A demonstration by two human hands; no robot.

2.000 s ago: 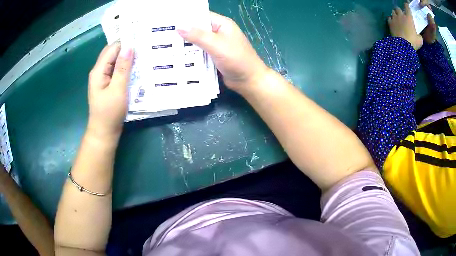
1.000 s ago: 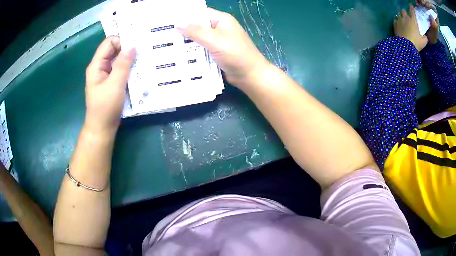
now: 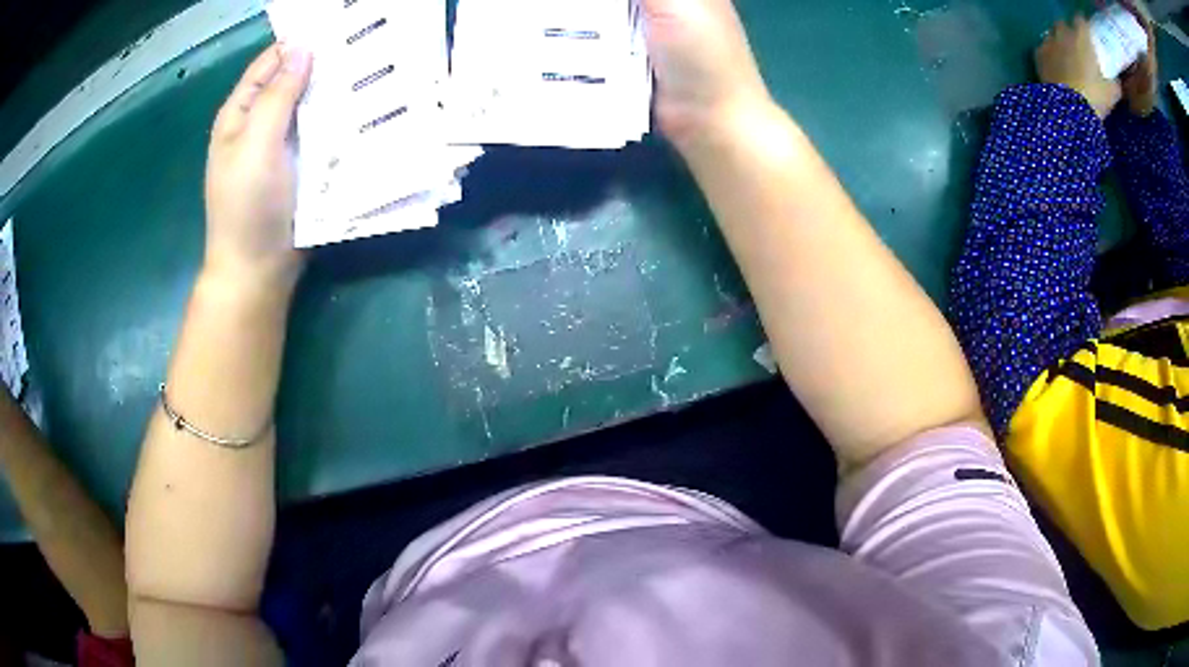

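White printed leaflets with short black heading bars are in two bundles at the top of the view. My left hand [image 3: 254, 163] holds the left bundle [image 3: 372, 143] by its left side; its lower edge is fanned and stepped. My right hand [image 3: 704, 65] holds the right bundle [image 3: 554, 78] by its right side; it sits higher, and its top is cut off by the picture's edge. The bundles are close beside each other, with a narrow dark gap between them. The fingers of my right hand are partly hidden or cut off.
The scuffed dark green bench [image 3: 561, 319] lies below the leaflets, with a pale rail [image 3: 117, 91] along its far left edge. At right, a person in yellow and dotted sleeve covers [image 3: 1030, 235] holds a white paper. At left, a neighbour's forearm [image 3: 59, 521] and white sheets [image 3: 11, 313] show.
The single leaflet stack is now in two bundles. My right hand has moved right and up with one; my left hand has moved slightly up and left with the other.
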